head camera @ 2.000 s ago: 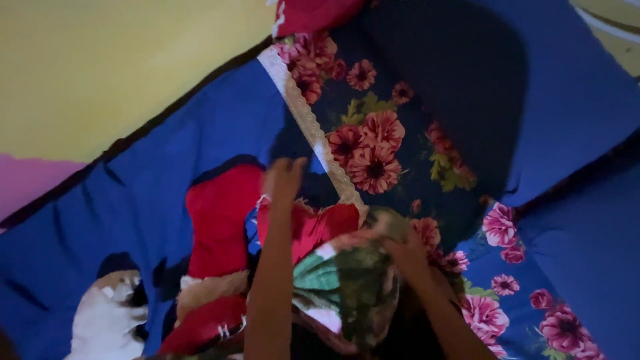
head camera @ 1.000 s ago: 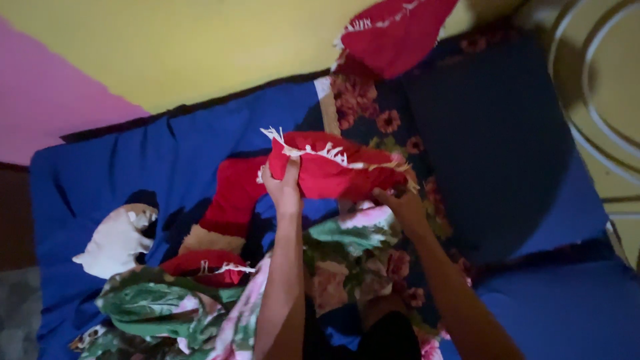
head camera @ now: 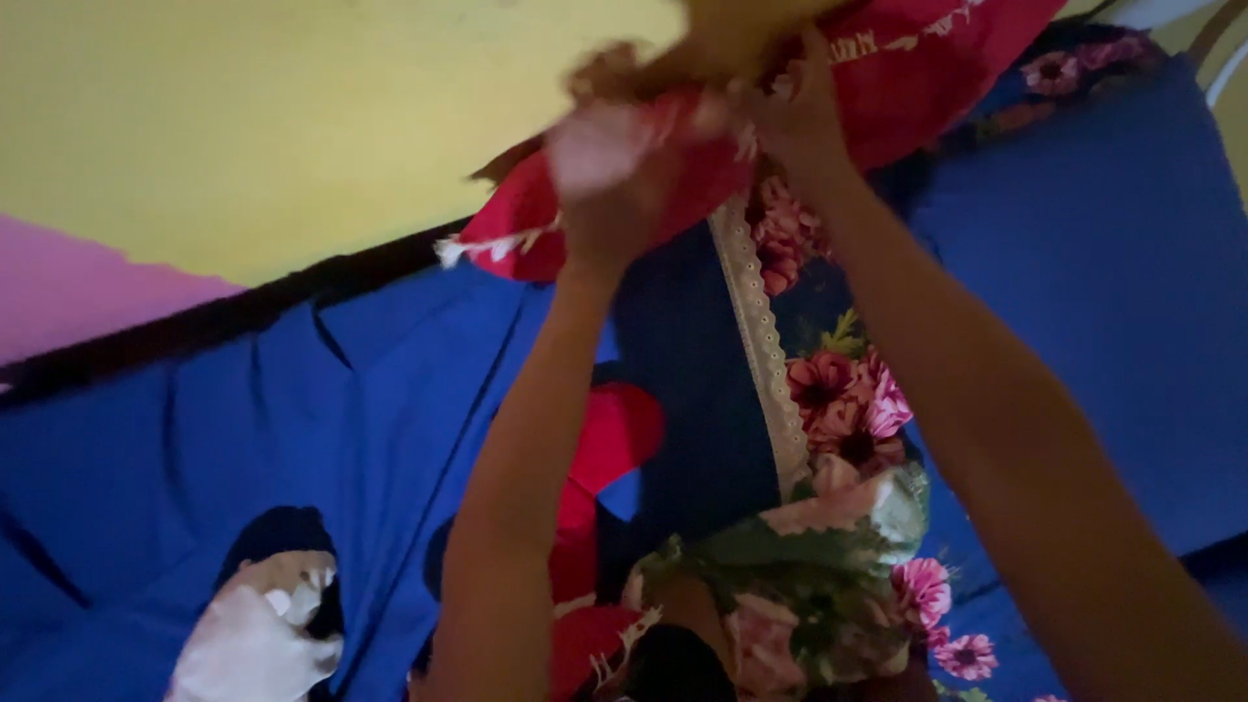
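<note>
My left hand [head camera: 609,185] is blurred over a red fringed cushion [head camera: 512,219] beside the yellow wall, with its fingers on the cushion. My right hand [head camera: 799,112] is at the cushion's other end, close to a second red cushion [head camera: 916,83] with white fringe and lettering. How firmly either hand grips is hard to see. Below my arms lie a red cushion shaped like a stocking [head camera: 619,434] and a crumpled green and pink floral cloth [head camera: 829,575].
A blue sheet [head camera: 234,429] with a lace-trimmed floral band [head camera: 756,331] covers the bed. A white and tan animal-shaped object [head camera: 258,634] lies at the lower left. A blue pillow [head camera: 1082,292] is at the right. The yellow wall [head camera: 292,117] runs along the far edge.
Both hands have moved away from my body toward the wall with the red fringed cushion, which I held over the middle of the bed one second ago. It is now beside the other red cushion.
</note>
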